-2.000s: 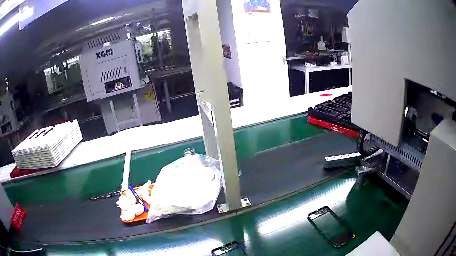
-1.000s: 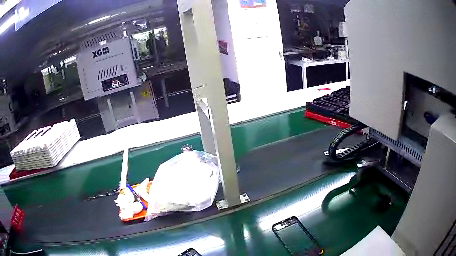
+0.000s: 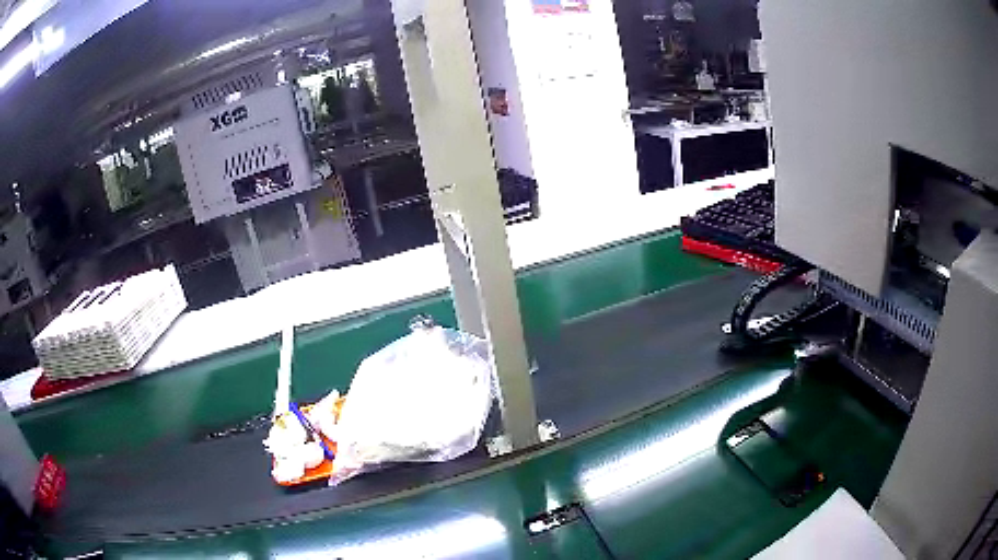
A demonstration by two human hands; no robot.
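No hand shows in the head view. A phone middle frame, a thin black open rectangle with a small orange spot at one end, lies on the green conveyor surface at the lower right, partly in a dark reflection. Another frame lies at the bottom centre, cut off by the picture's edge. A white sheet shows its corner at the bottom right.
A metal post stands mid-view. Left of it are a clear plastic bag and an orange tray. White trays are stacked far left. At right are black trays, a cable drag chain and a pale machine.
The frames on the green surface have shifted right since one second ago, and more of the near one shows. The drag chain has curled into a loop compared with two seconds ago. The view has moved slightly.
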